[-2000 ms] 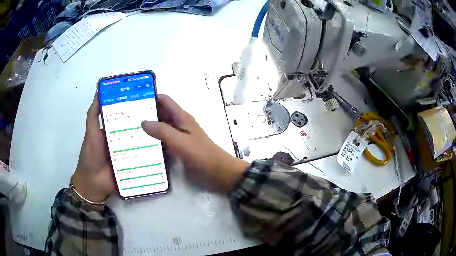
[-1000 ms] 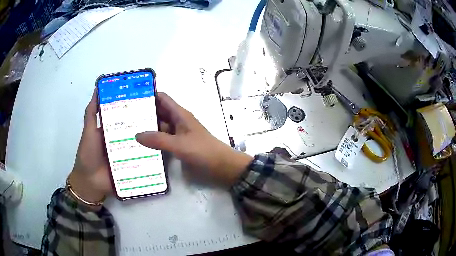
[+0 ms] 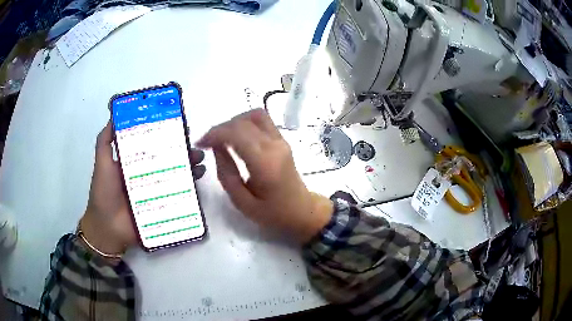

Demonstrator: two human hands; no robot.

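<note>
A smartphone (image 3: pixel 160 182) stands over the white table, its lit screen showing a blue header, a white page and green bars. My left hand (image 3: pixel 110 194) holds it from behind and at its left side; dark fingertips show at its right edge. My right hand (image 3: pixel 266 175) is to the right of the phone, off the screen, slightly blurred, with its fingers bent and thumb and index finger apart. It holds nothing that I can see.
A sewing machine (image 3: pixel 376 56) with a glowing lamp (image 3: pixel 304 84) is right of my hands. Orange-handled scissors (image 3: pixel 465 188) and a white tag (image 3: pixel 431 193) lie beyond its bed. A printed sheet (image 3: pixel 94 34) lies far left, denim (image 3: pixel 241 5) at the far edge, a carton (image 3: pixel 540 172) far right.
My right hand has lifted off the phone screen and moved right, its fingers opening away from the phone. The phone and my left hand have shifted slightly left in view.
</note>
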